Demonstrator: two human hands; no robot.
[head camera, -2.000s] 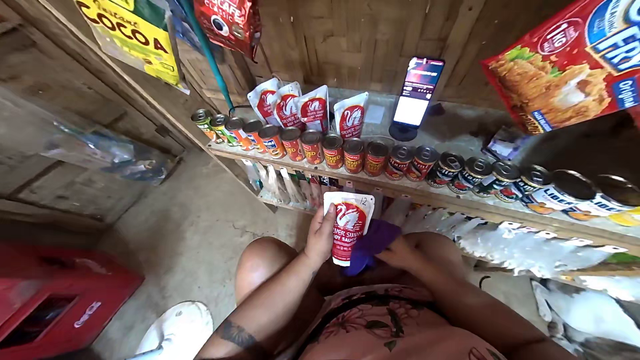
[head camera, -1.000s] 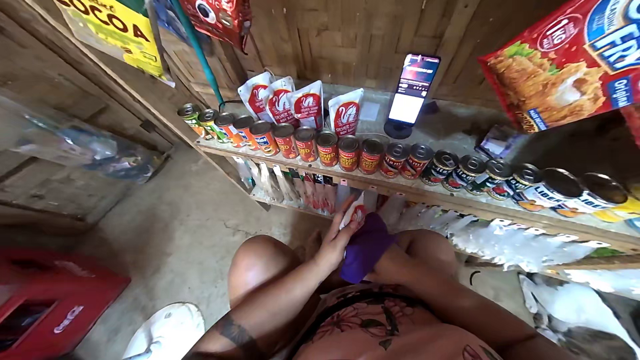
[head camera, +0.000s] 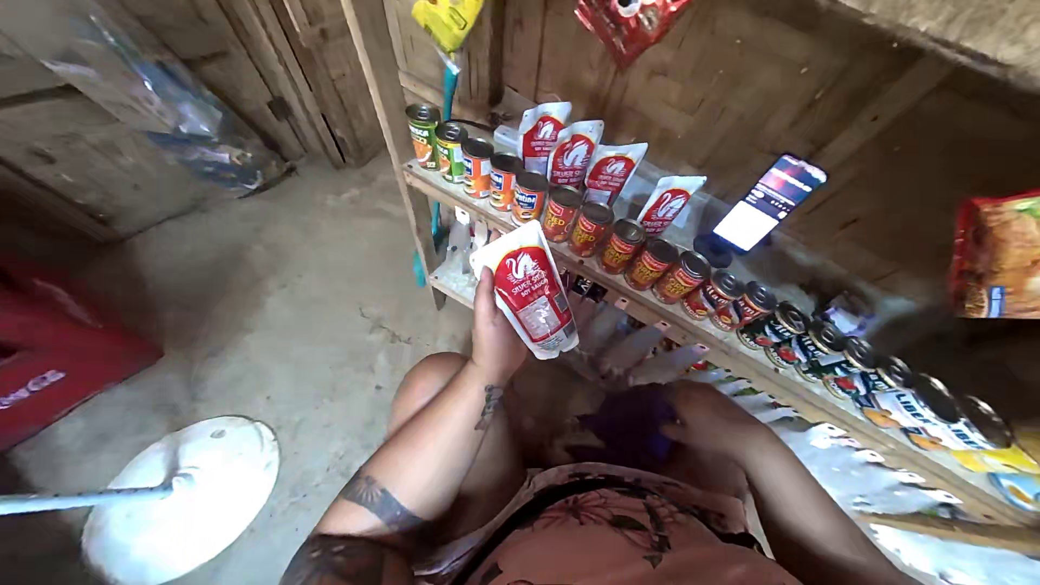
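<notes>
My left hand (head camera: 497, 333) grips a red and white soy sauce pouch (head camera: 533, 294) by its left side, just in front of the row of cans on the upper shelf. Its printed front faces me. Low over my lap, my right hand (head camera: 691, 418) holds a bunched purple cloth (head camera: 630, 422), partly in shadow. Several similar pouches stand behind the cans, among them one (head camera: 671, 203) set apart to the right. Red cans (head camera: 624, 245) line the shelf's front edge near the held pouch.
A lit phone (head camera: 770, 203) leans in a holder behind the cans. The wooden shelf (head camera: 707, 331) runs diagonally to the lower right, with hanging packets below. A red crate (head camera: 65, 349) and a round white base (head camera: 191, 504) with a pole are at left. A red package (head camera: 999, 256) hangs at right.
The view has swung left. The pouch, close against the purple cloth before, is now apart from it, raised to the left in my left hand with its front showing.
</notes>
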